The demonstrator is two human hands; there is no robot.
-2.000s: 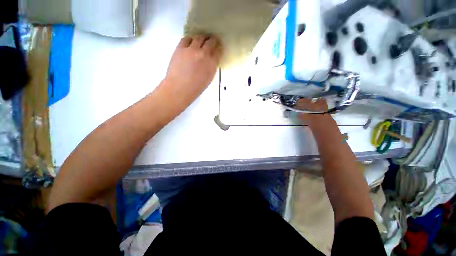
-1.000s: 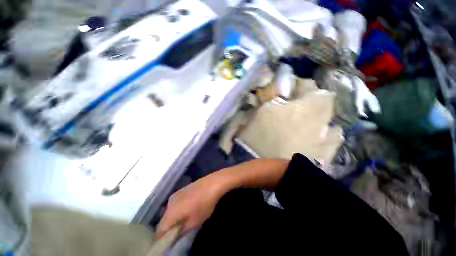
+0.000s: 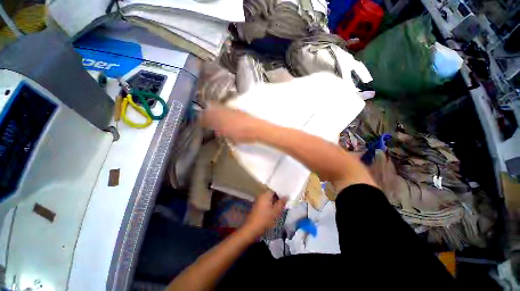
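A large fabric panel with its white side up lies over the heap right of the table, with a short thin dark line on it. My left hand pinches its lower corner. My right hand is at the panel's left edge, blurred; its fingertips are unclear and I cannot tell whether they grip. A tan panel shows below the white one.
The white sewing table and machine are at left. Green- and yellow-handled scissors and small brown patches lie there. Stacked white panels are at the top. Tan bundles, a green sack and a red item are at right.
The view has swung right from the needle area to the heap beside the table. My left hand has come into view at the white panel; my right hand has moved from the table edge onto the heap.
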